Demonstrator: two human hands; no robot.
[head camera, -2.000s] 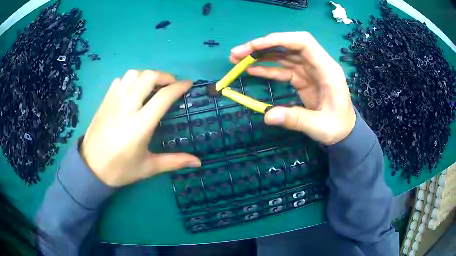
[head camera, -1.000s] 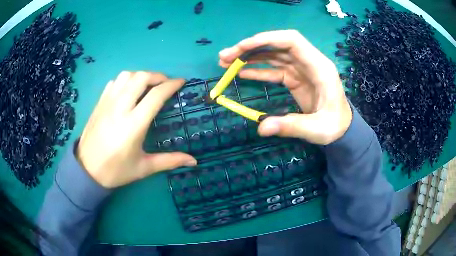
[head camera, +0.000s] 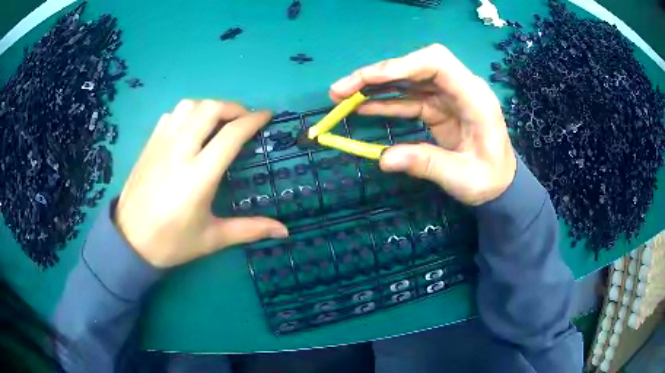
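A flat black runner frame (head camera: 332, 233) with rows of small parts lies on the green surface under my hands. My right hand (head camera: 445, 131) holds the yellow-handled nippers (head camera: 350, 143) with the handles spread. Their short dark jaws are at the frame's upper left part. My left hand (head camera: 193, 193) lies over the frame's left edge, thumb pointing right and fingertips at the upper left corner. Whether its fingers grip the frame or a part is hard to tell.
A pile of loose black parts (head camera: 55, 138) lies at the left, another pile (head camera: 587, 131) at the right. Single black parts (head camera: 231, 33) lie beyond the frame. A white scrap (head camera: 490, 13) is near the right pile. Cream trays (head camera: 623, 299) stand low at the right.
The nipper handles were swung a little and are slightly closer together now than one second ago. My left hand has hardly moved. The frame lies almost the same.
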